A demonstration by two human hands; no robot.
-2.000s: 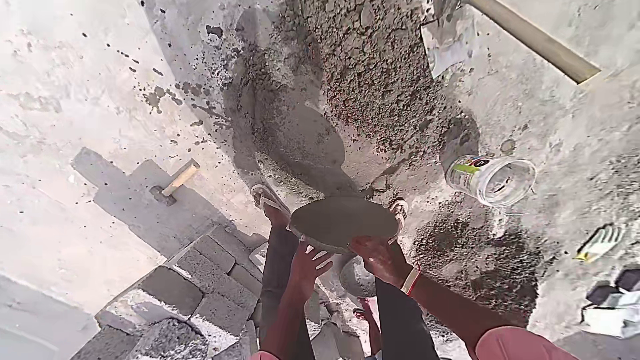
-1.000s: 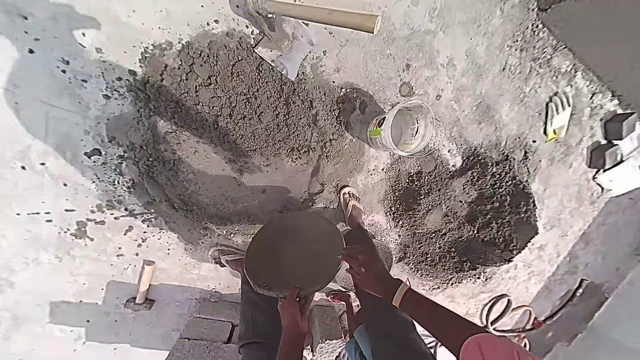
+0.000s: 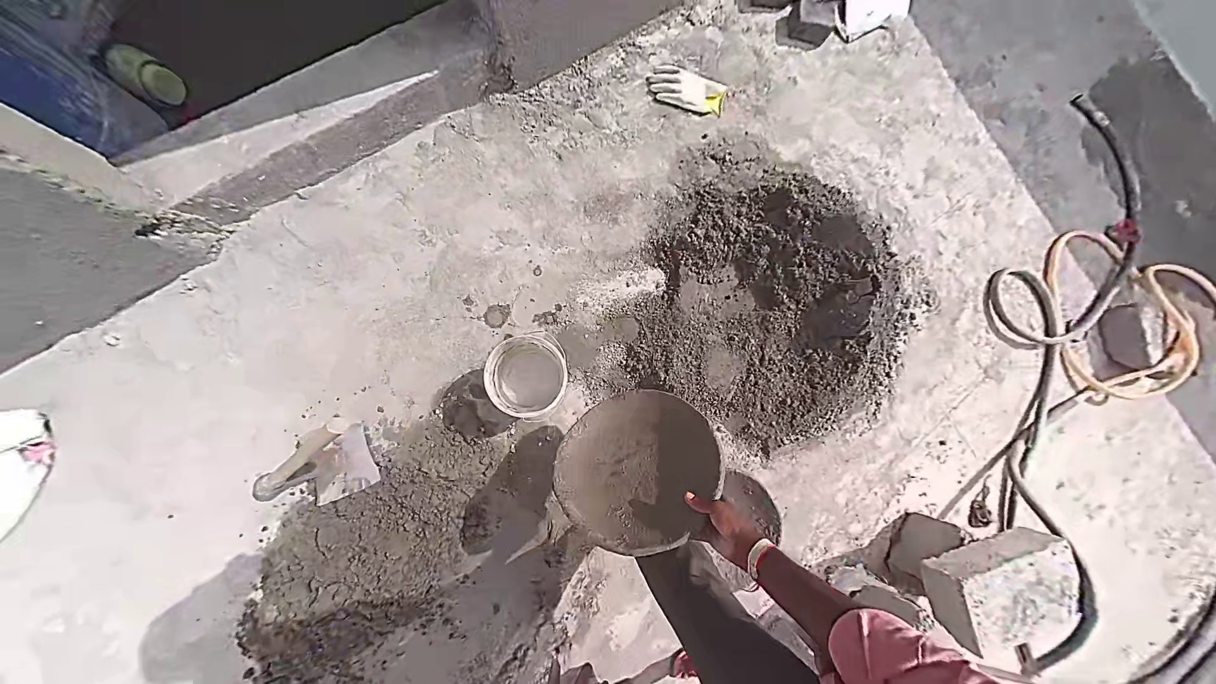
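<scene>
My right hand (image 3: pixel 730 524) grips the lower right rim of a round, mortar-coated pan (image 3: pixel 638 472), its thumb over the edge. My left hand does not show. The pan is held above the ground, close to a white plastic bucket (image 3: pixel 525 376) at its upper left. Dark, loose mortar mix (image 3: pixel 788 313) lies in a heap beyond the pan. A greyer, wet mortar heap (image 3: pixel 361 551) spreads at lower left, with a hoe (image 3: pixel 344 465) at its upper edge. Beneath my right hand is another round, dark thing (image 3: pixel 753 503), partly hidden.
Broken concrete blocks (image 3: pixel 1002 584) lie at lower right, beside coiled hoses (image 3: pixel 1050 332). A white and yellow work glove (image 3: pixel 686 90) lies on the concrete floor near the top. A low wall edge (image 3: pixel 313 157) runs across the upper left. A white sack (image 3: pixel 21 465) shows at the left edge.
The view has swung far toward the bucket and hoses. My left hand, on the pan's rim a second ago, has gone out of view; my right hand still holds the pan.
</scene>
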